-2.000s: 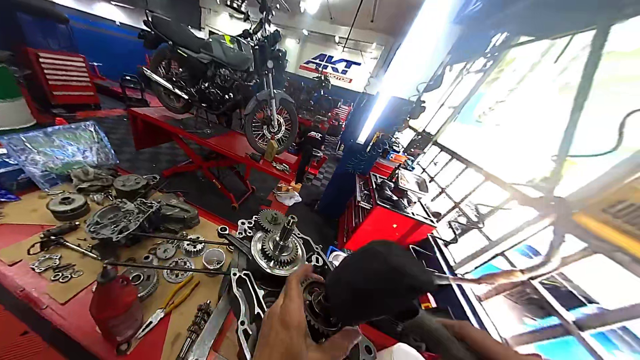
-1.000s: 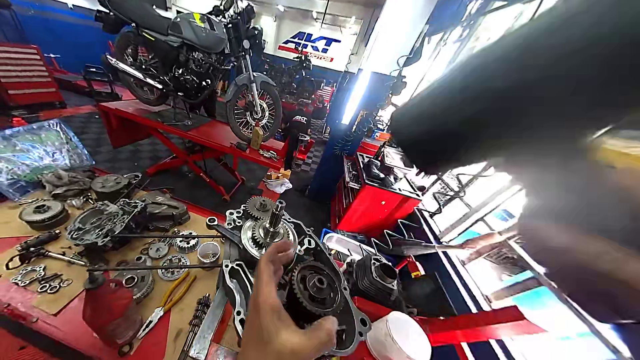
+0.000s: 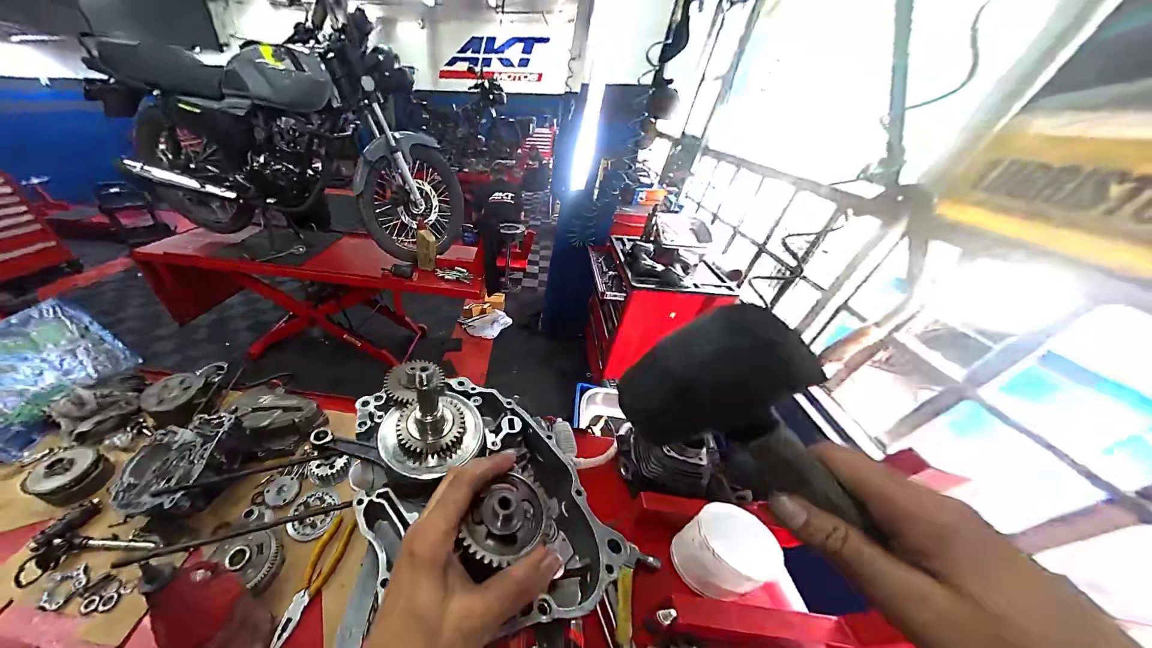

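An open engine crankcase half (image 3: 585,531) lies at lower centre, with a crankshaft (image 3: 430,423) standing upright in it and a small gear (image 3: 414,382) behind. My left hand (image 3: 459,558) reaches over the case, thumb and fingers spread around a toothed gear on a shaft (image 3: 504,517), touching its rim. At the right, my right hand (image 3: 918,549) grips the handle of a mallet with a black head (image 3: 720,373). That head is raised to the right of the crankcase, apart from it, and partly covers a finned engine cylinder (image 3: 670,463).
Gears (image 3: 315,513), covers (image 3: 274,414), yellow-handled pliers (image 3: 324,558) and a red bottle (image 3: 202,603) lie on cardboard at left. A white tub (image 3: 727,551) stands right of the case. Beyond are a motorcycle (image 3: 279,117) on a red lift table (image 3: 198,270) and a red tool cabinet (image 3: 652,324).
The mallet, a large blur at upper right a second ago, is now lower and beside the crankcase. My left hand stays at the gear, its fingers now around the rim.
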